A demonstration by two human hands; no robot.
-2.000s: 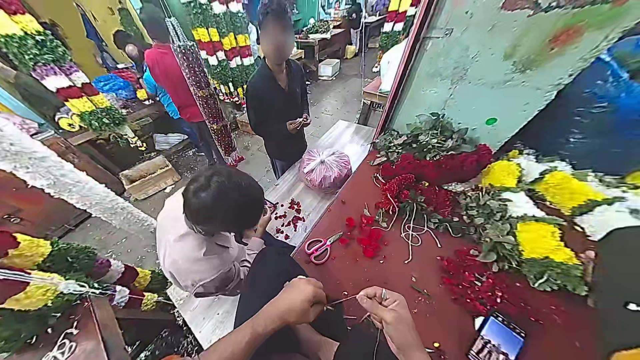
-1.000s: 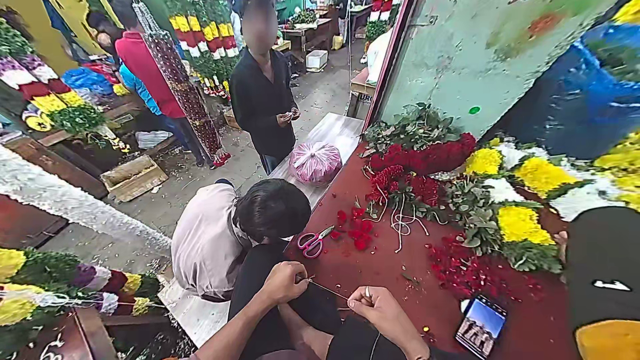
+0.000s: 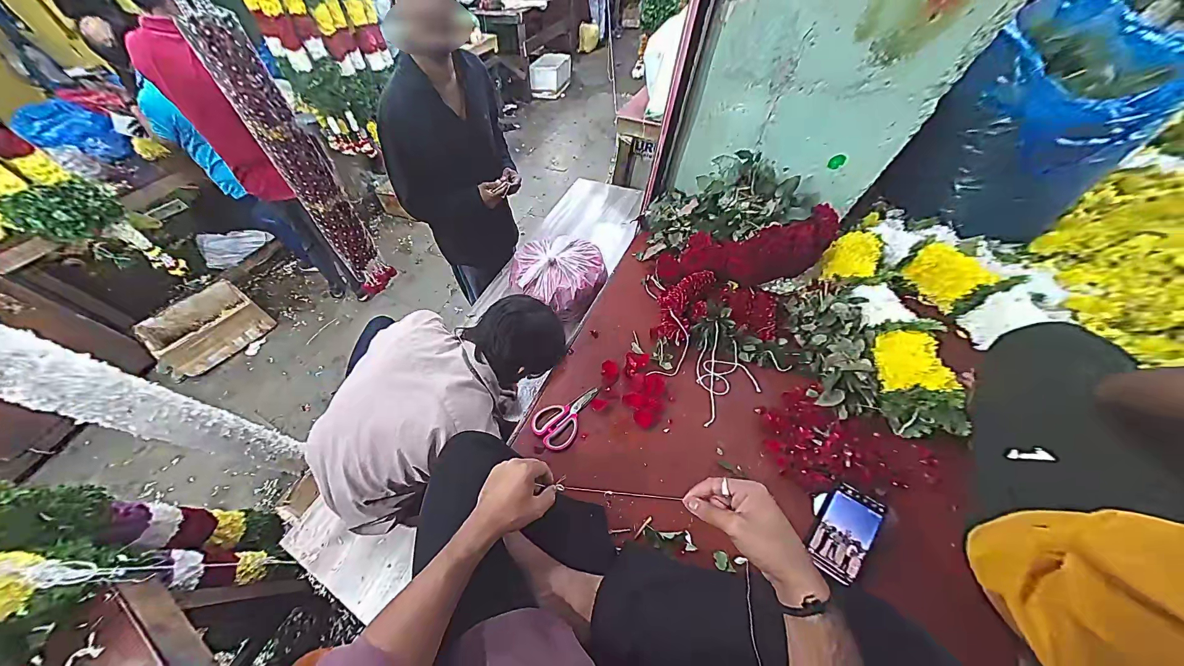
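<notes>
A thin thread is stretched between my two hands, over my lap and the red tabletop's near edge. My left hand pinches one end, where a small knot or loop shows at the fingertips. My right hand, with a ring and a dark wristband, pinches the other part; the thread hangs down below it. Pink-handled scissors lie on the table beyond my left hand, beside loose red petals. Farther back are white strings by bunches of red flowers with green leaves.
A smartphone lies right of my right hand. A person in a pale shirt bends beside my left knee; another in black stands beyond. A pink-filled plastic bag rests on the bench. A person in a dark cap is close at right.
My hands have moved apart with the thread between them since the earliest frame. The person in the dark cap has come farther into view at right. The seated person bends lower.
</notes>
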